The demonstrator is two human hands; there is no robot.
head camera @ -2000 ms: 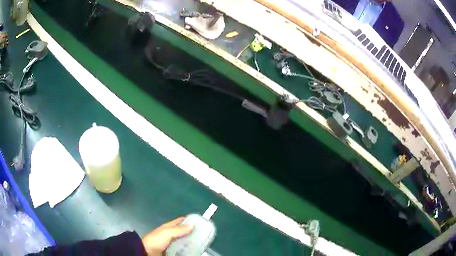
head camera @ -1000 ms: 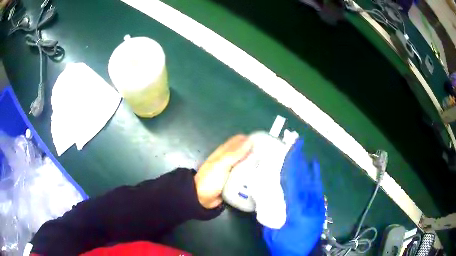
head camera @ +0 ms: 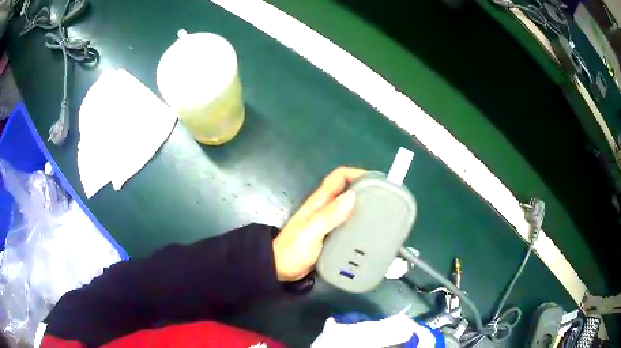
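My left hand [head camera: 315,228], bare and with a dark sleeve, holds the grey power strip [head camera: 371,231] by its left side. Its face with two small slots and one blue USB port is turned up. A white tag [head camera: 400,166] sticks out from its upper end. The grey cord [head camera: 436,272] runs from its right side down to a coil at the lower right. My right hand [head camera: 429,334], in a blue glove, is at the bottom edge, mostly hidden behind the white wiping cloth [head camera: 368,334] that it holds, just below the power strip.
A bottle [head camera: 204,88] with yellowish liquid stands beside folded white cloths [head camera: 122,132]. A blue bin [head camera: 27,146] with clear plastic bags [head camera: 51,238] is at left. A mains plug [head camera: 536,216] lies on the white rail [head camera: 408,122] by the green belt. A brass-tipped metal tool [head camera: 457,285] lies at lower right.
My right hand and the cloth have moved off the power strip, down to the bottom edge. The strip's port face now shows fully. A second earlier the cloth lay against it.
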